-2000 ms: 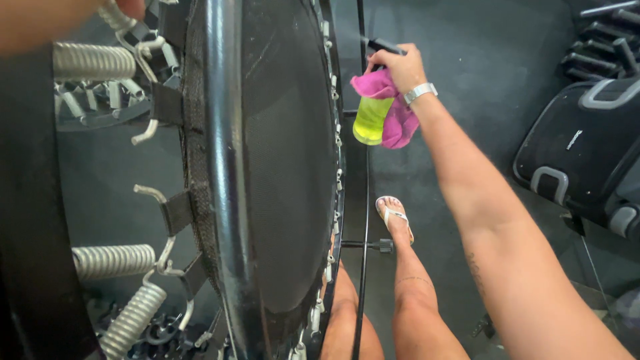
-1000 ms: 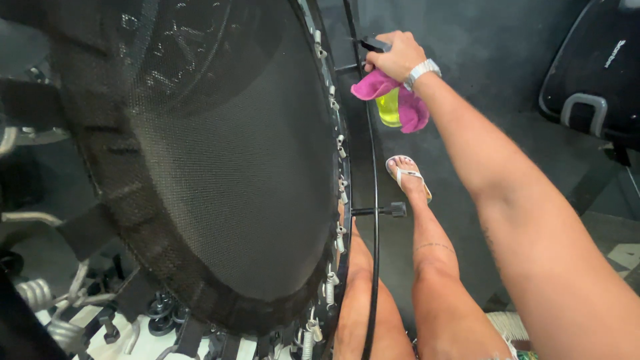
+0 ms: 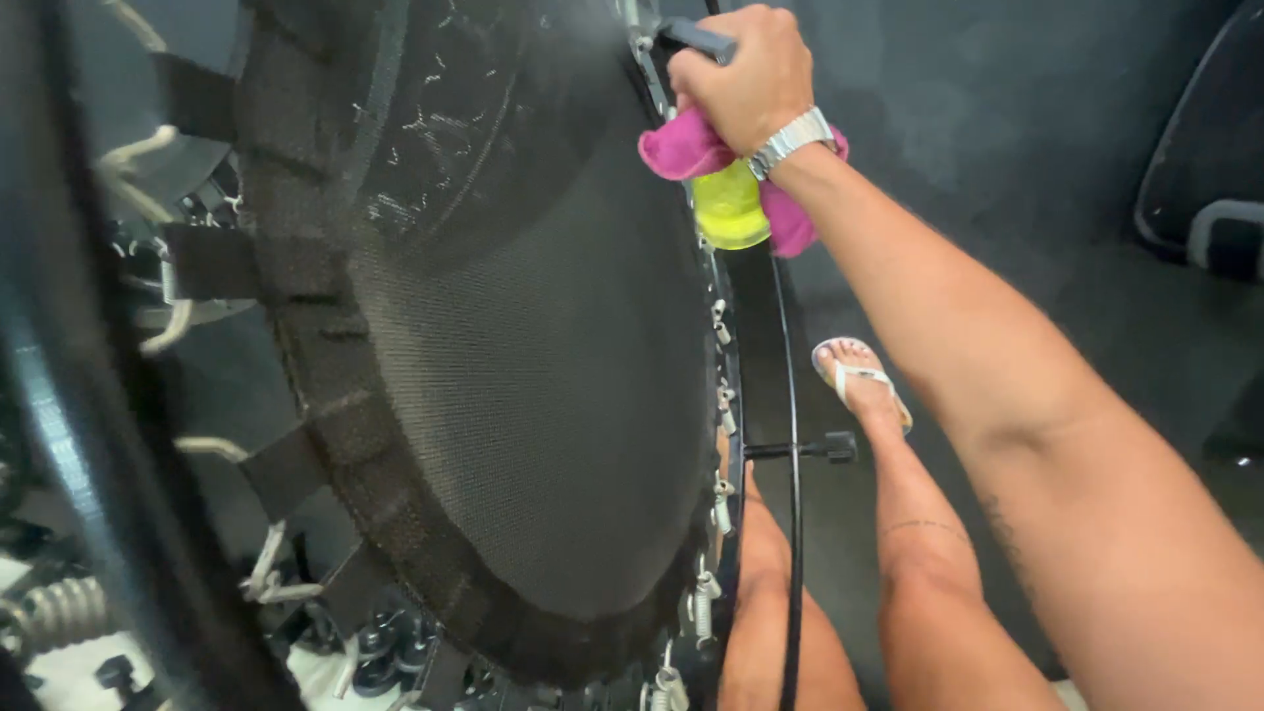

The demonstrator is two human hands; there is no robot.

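Observation:
My right hand (image 3: 755, 74), with a metal watch at the wrist, holds a spray bottle with a dark trigger head (image 3: 699, 39) and bright yellow-green liquid (image 3: 731, 207) in its lower part. A pink cloth (image 3: 688, 146) hangs from the same hand, on both sides of the bottle. The bottle is at the rim of a tilted mini trampoline with a black mesh mat (image 3: 553, 375). A faint mist shows over the top of the mat, left of the spray head. My left hand is out of view.
Metal springs (image 3: 703, 602) line the trampoline's edge. A thin black rod and a knob (image 3: 839, 447) stand beside it. My foot in a white flip-flop (image 3: 859, 380) is on the dark floor. A black case-like object (image 3: 1210, 158) lies at the right; a black tube (image 3: 89, 474) crosses the left.
The part of a hand seen at the top left two seconds ago is gone from view. The trampoline's mat now shows its face more fully. Mist has appeared near the spray head.

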